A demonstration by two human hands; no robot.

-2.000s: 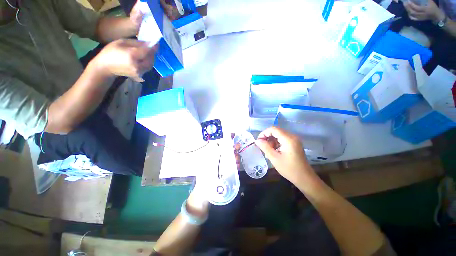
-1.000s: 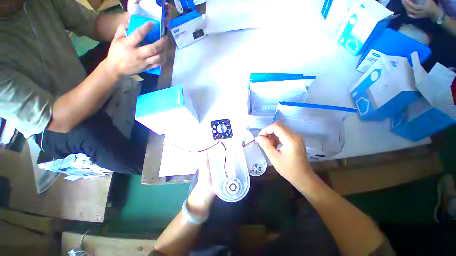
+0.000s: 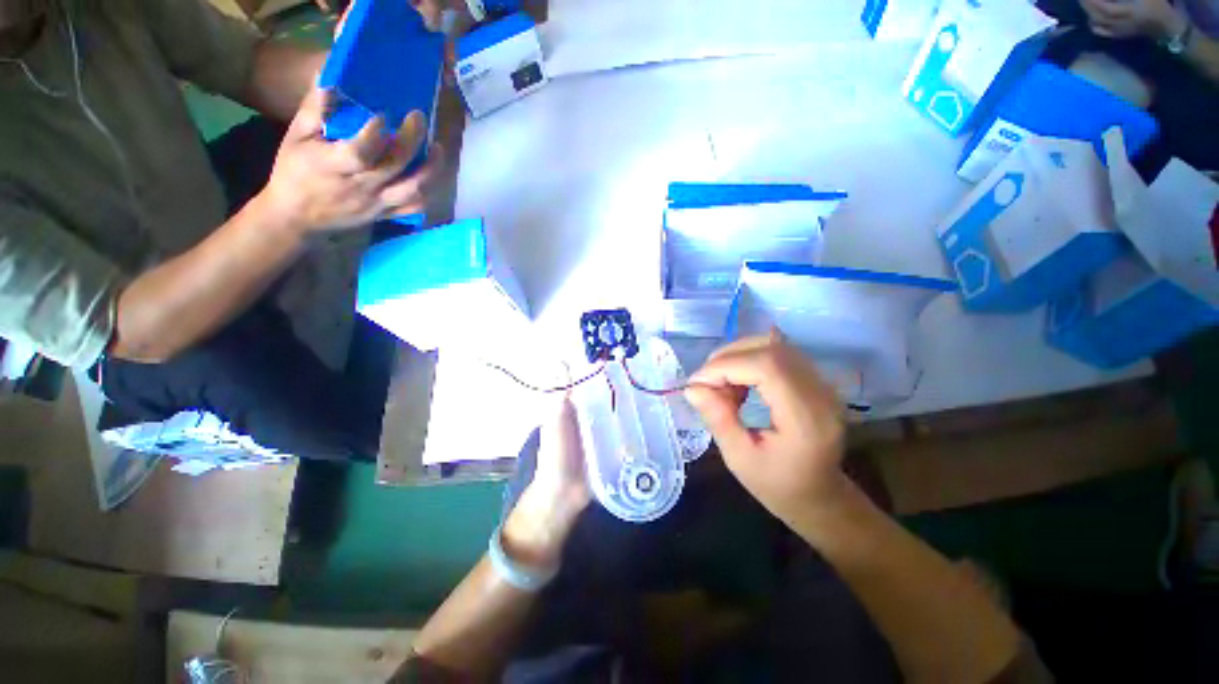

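Observation:
A translucent white oval housing [image 3: 634, 448] with a round ring near its lower end is held over my lap by my left hand [image 3: 552, 488], which grips its left side. A small black square fan [image 3: 610, 334] sits at the housing's upper end. Thin dark red wires run from the fan to both sides. My right hand [image 3: 771, 417] pinches the right wire [image 3: 658, 389] between thumb and fingertips. A flat white vented cover [image 3: 693, 437] shows partly behind the housing on the right; what holds it is hidden.
Two open blue-and-white cartons [image 3: 743, 241] stand just beyond my right hand. A closed carton [image 3: 435, 277] stands at left, beside a seated person [image 3: 201, 201] holding a blue box [image 3: 384, 74]. More cartons [image 3: 1023, 227] stand at right, near another person's hands.
The housing and fan have moved right and now cover more of the vented cover. My right hand has moved slightly down and right with the wire. The neighbour's blue box has turned.

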